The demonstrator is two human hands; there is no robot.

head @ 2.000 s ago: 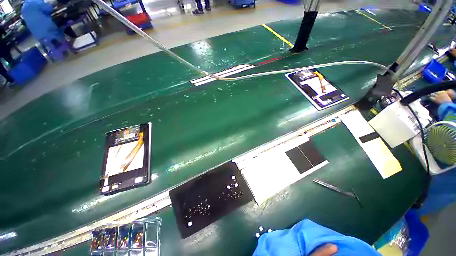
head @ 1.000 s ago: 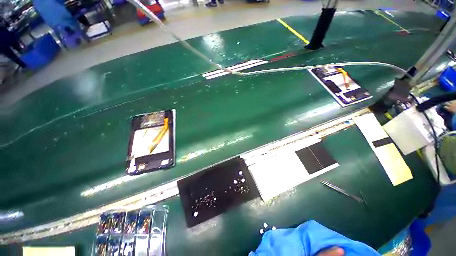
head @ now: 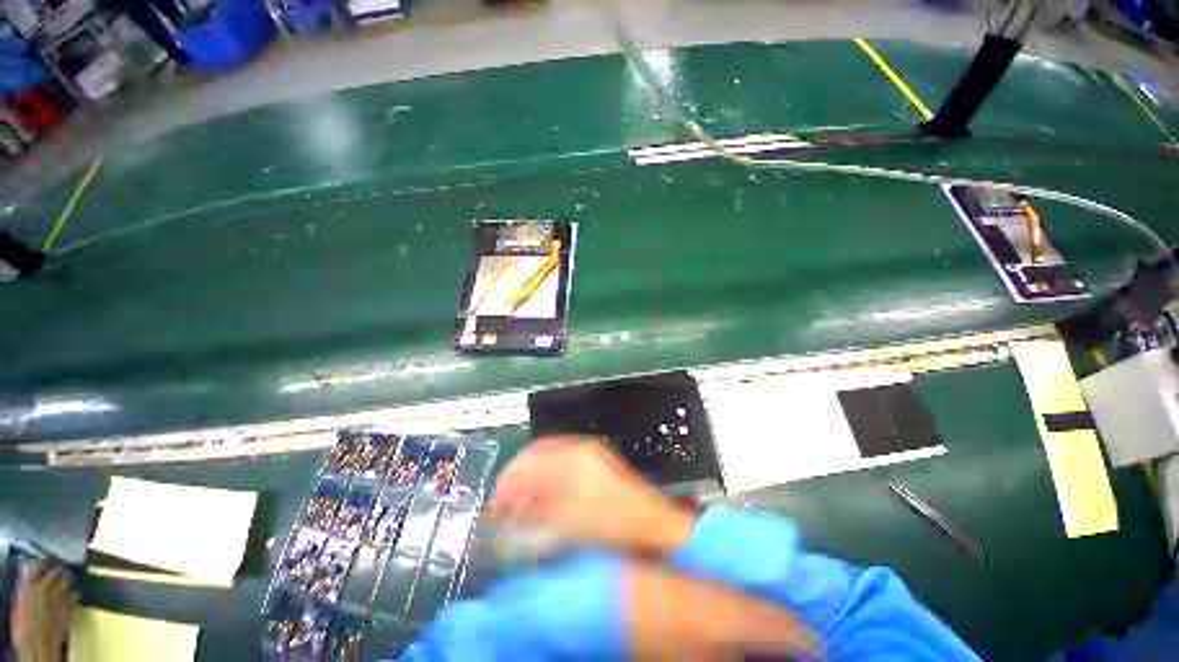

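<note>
My right hand point(head: 569, 491) is blurred, between the clear compartment tray and the black mat; its fingers are unclear. My left hand point(head: 718, 627) is blurred at the bottom centre below my right forearm, fingers not readable. The clear compartment tray point(head: 420, 556) holds small dark, blue and gold parts. The black mat point(head: 588, 404) carries small white pieces and is partly hidden by my right hand. An open-backed tablet point(head: 517, 287) with an orange ribbon cable lies on the green belt ahead; another tablet point(head: 1021, 246) lies to the right.
Tweezers point(head: 937, 524) lie to the right. A white sheet point(head: 782, 433) carries black strips; a yellow-white strip point(head: 1073, 466) is farther right. Pale sheets point(head: 175, 524) lie left. Another person's hand point(head: 45, 614) is at the lower left edge. A black post point(head: 972, 88) stands at the back.
The view has turned left, so the tablets appear farther right relative to the picture and more of the tray shows. My hands and both blue sleeves have come up into view, the right hand reaching left.
</note>
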